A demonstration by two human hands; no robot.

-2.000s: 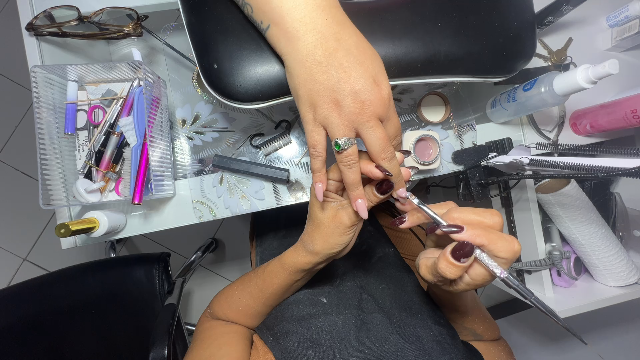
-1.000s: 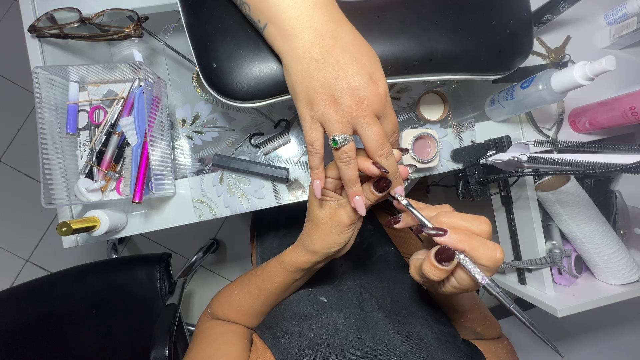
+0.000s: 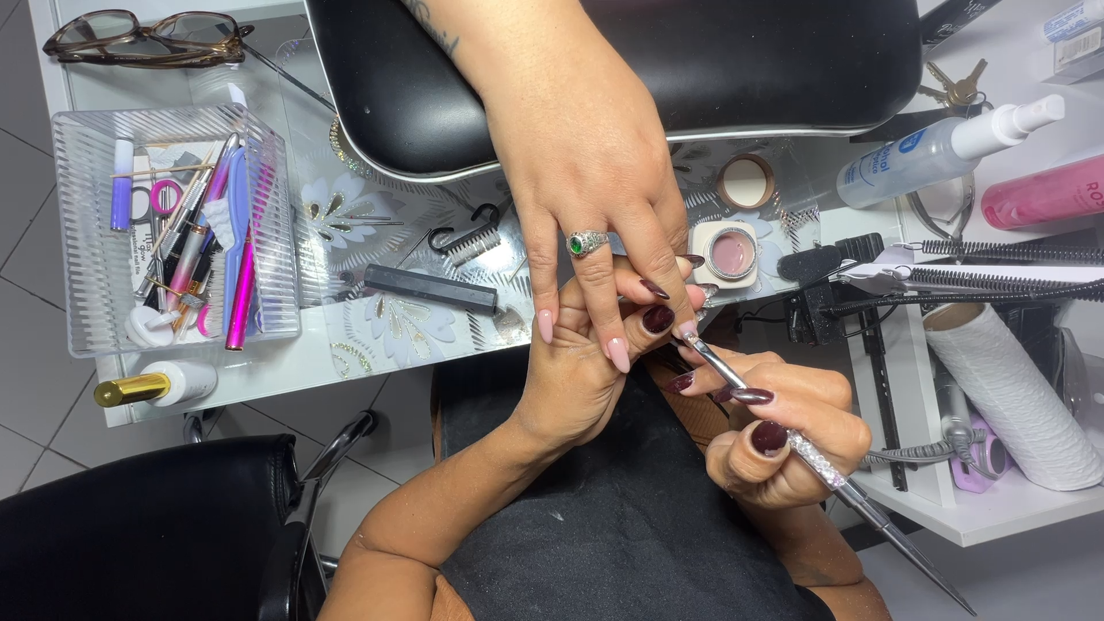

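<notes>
My left hand (image 3: 573, 371), with dark red nails, holds a finger of another person's hand (image 3: 586, 164), which reaches down from the top with pale pink nails and a green-stone ring (image 3: 587, 243). Between the fingers of my right hand (image 3: 789, 423) is a nail brush (image 3: 815, 457) with a glittery handle; its tip touches the nail of the held finger. An open jar of pink gel (image 3: 732, 252) stands just right of the hands, with a round lid (image 3: 745, 183) behind it. The held finger is partly hidden by my left fingers.
A clear plastic basket (image 3: 289, 250) of nail tools stands left, near a gold-capped bottle (image 3: 179, 382) and eyeglasses (image 3: 147, 39). A dark nail file (image 3: 431, 288) lies on the table. A black cushion (image 3: 776, 60) supports the other arm. Spray bottle (image 3: 914, 159) and paper roll (image 3: 1013, 397) are right.
The brush and my right hand have shifted slightly, and the brush handle stands at a somewhat steeper angle than two seconds ago. My left hand keeps its hold on the finger.
</notes>
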